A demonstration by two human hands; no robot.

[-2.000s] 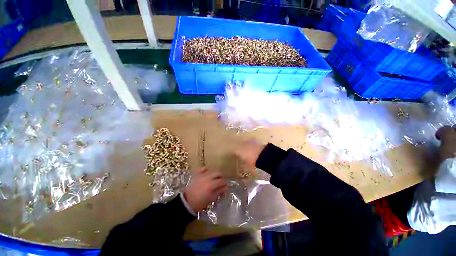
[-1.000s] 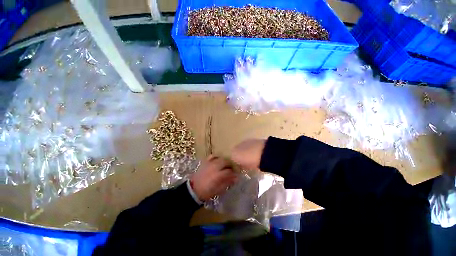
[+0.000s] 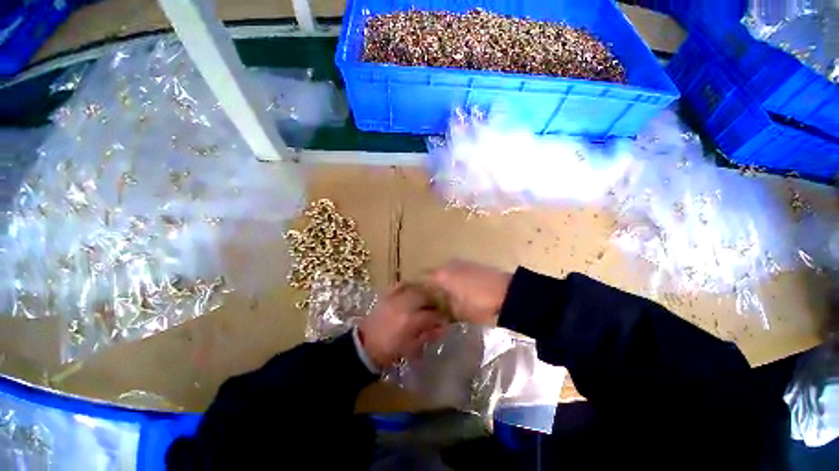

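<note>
My left hand (image 3: 403,324) and my right hand (image 3: 467,290) meet at the middle of the bench, fingertips together. A clear plastic bag (image 3: 442,363) hangs below my left hand, which grips its upper part. What lies between the fingertips of my right hand is blurred and hidden. A pile of small gold-coloured metal parts (image 3: 327,244) lies left of my hands. Another piece of clear plastic (image 3: 336,308) lies at the pile's lower edge. A dark line (image 3: 396,241) runs on the tan table beside the pile.
A blue crate (image 3: 506,106) full of metal parts stands behind the bench. Glossy bags (image 3: 120,212) with gold specks cover the left. Whitish bags (image 3: 534,166) lie right of centre. A white upright (image 3: 221,78) stands at left rear. A person's pale clothing (image 3: 814,396) shows at right.
Over the frames my right hand has come against my left hand. The view has shifted, so the blue crate sits higher and further right in the picture. The parts pile looks much the same.
</note>
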